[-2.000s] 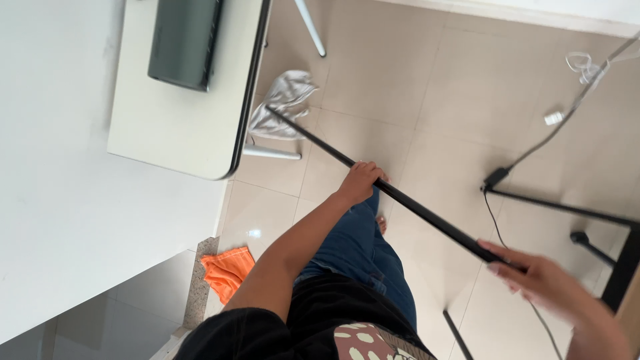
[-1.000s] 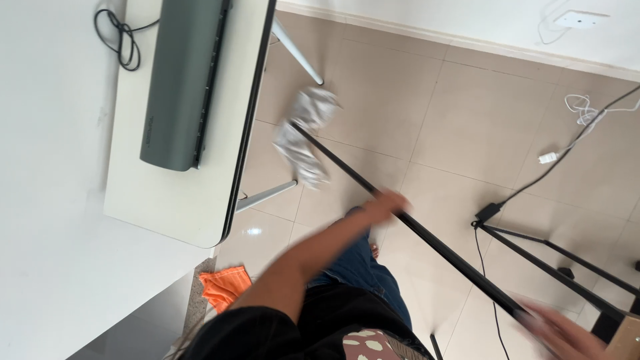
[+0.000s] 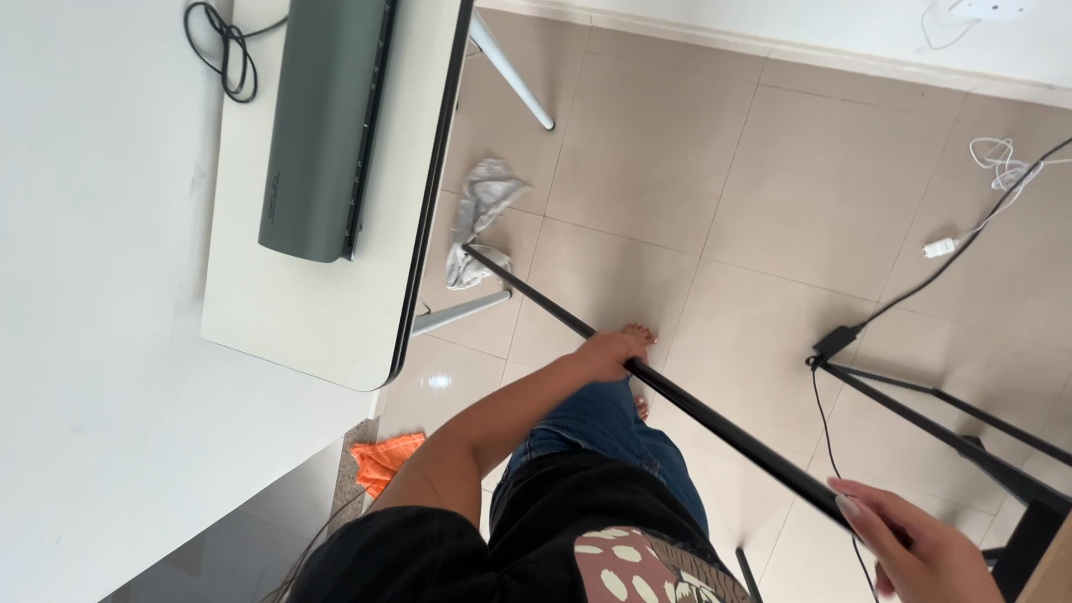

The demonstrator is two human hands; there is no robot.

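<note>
Both hands hold a long black pole (image 3: pixel 729 419) that slants from lower right to upper left. My left hand (image 3: pixel 611 353) grips it near its middle, over my bare feet. Around its near end, at lower right, close the fingers of my right hand (image 3: pixel 909 536). The far end of the pole rests on a crumpled light grey cloth (image 3: pixel 486 201), which lies on the tiled floor beside the table legs. What joins the pole to the cloth is hidden.
A white table (image 3: pixel 310 327) with a dark green device (image 3: pixel 322 126) stands at left. An orange cloth (image 3: pixel 389 461) lies below it. At right are a black metal frame (image 3: pixel 921 419), a black cable with an adapter (image 3: pixel 835 342) and a white cable (image 3: pixel 1001 167) on the floor.
The grey cloth and the pole's far end have shifted across the floor, nearer to the table than one second ago. Both hands have stayed on the pole. The view has shifted somewhat.
</note>
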